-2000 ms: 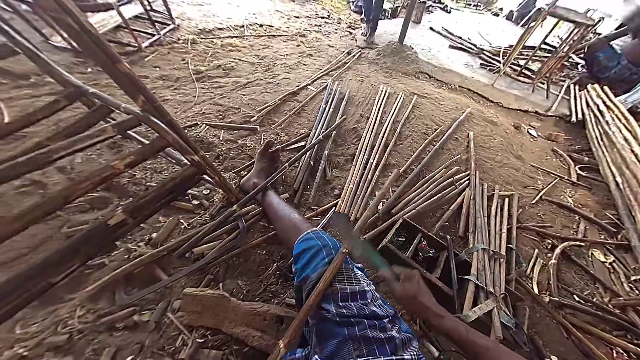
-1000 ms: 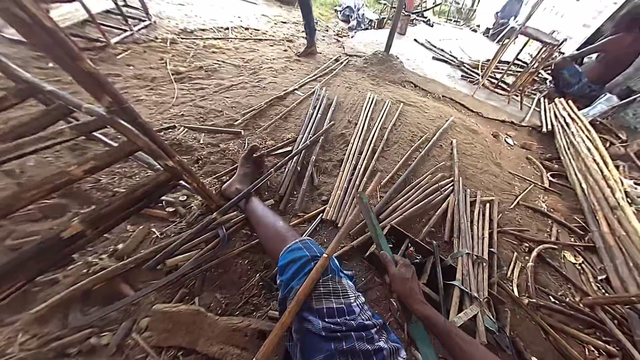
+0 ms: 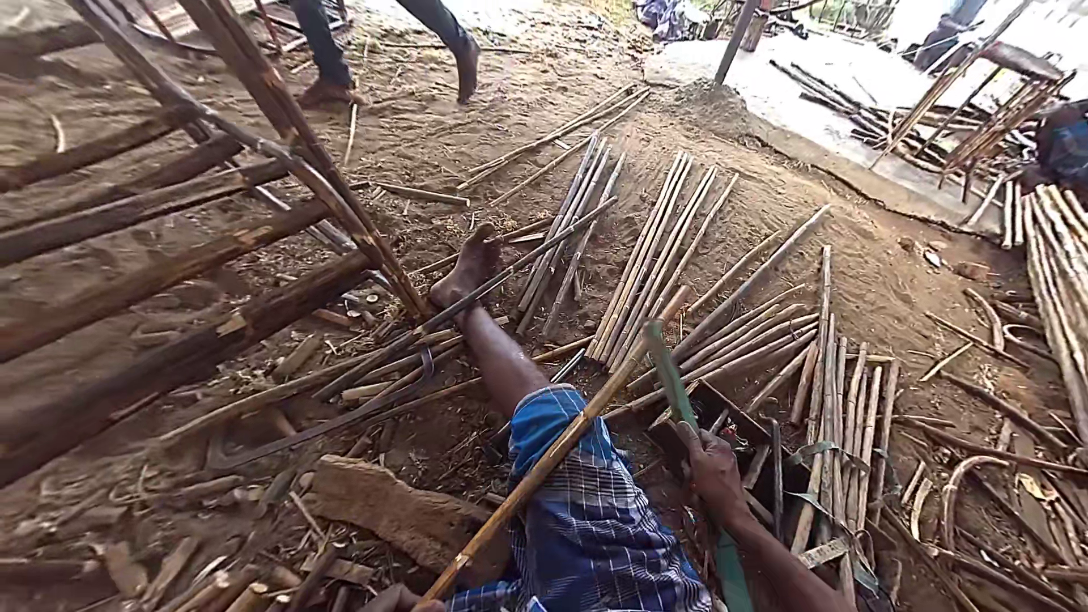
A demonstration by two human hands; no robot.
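My right hand (image 3: 712, 472) is closed around a long green strip-like tool (image 3: 671, 378), whose kind I cannot tell; its upper end is beside a peeled wooden stick (image 3: 552, 455). That stick slants across my thigh, over the blue checked cloth (image 3: 586, 510). At the bottom edge my left hand (image 3: 399, 599) grips the stick's near end, and the hand is partly cut off by the frame. My bare foot (image 3: 467, 268) rests on the ground, with a darker stick lying across the ankle.
A wooden slatted frame (image 3: 280, 110) stands at left. Stick bundles (image 3: 659, 255) lie ahead, and a tied bundle (image 3: 837, 442) is at right. A rough wood block (image 3: 399, 510) lies by my thigh, near an open box (image 3: 722, 416). Another person's legs (image 3: 327, 51) are at the top left.
The green tool has shifted along the stick, now pointing up and away. The other person's legs have moved left and are in mid-stride. The view has shifted somewhat.
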